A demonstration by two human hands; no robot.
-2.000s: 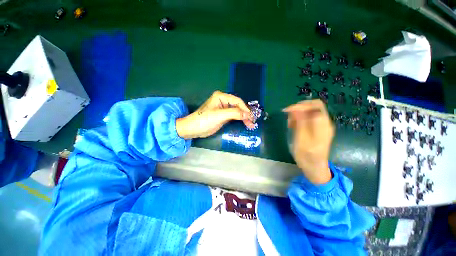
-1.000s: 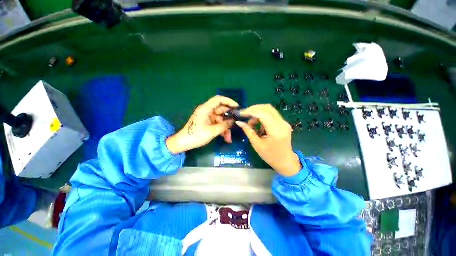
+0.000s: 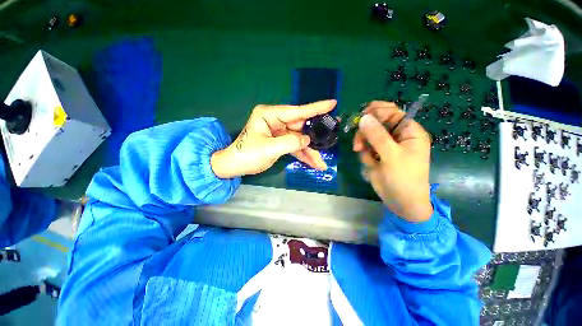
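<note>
My left hand (image 3: 274, 137) holds a round glossy black housing (image 3: 321, 131) between thumb and fingers, above the dark work mat (image 3: 317, 86) with blue edges. My right hand (image 3: 395, 153) is just right of it, with slim grey tweezers (image 3: 416, 109) lying through its fingers and pointing up to the right. A small part with a yellowish spot (image 3: 355, 121) is at its thumb and fingertips, close to the housing but apart from it. The details of that small part are blurred.
Rows of dark modules (image 3: 443, 82) lie on the green bench at right, more on a white board (image 3: 510, 210). A crumpled white cloth (image 3: 539, 54) is upper right, a blister tray (image 3: 498, 305) lower right. A white box (image 3: 57, 121) and blue sheet (image 3: 131, 83) are left. Loose units (image 3: 434, 20) lie farther back.
My hands, together around a dark part one second ago, are now apart. The round face of the housing now shows in my left hand; tweezers and a small part show in my right.
</note>
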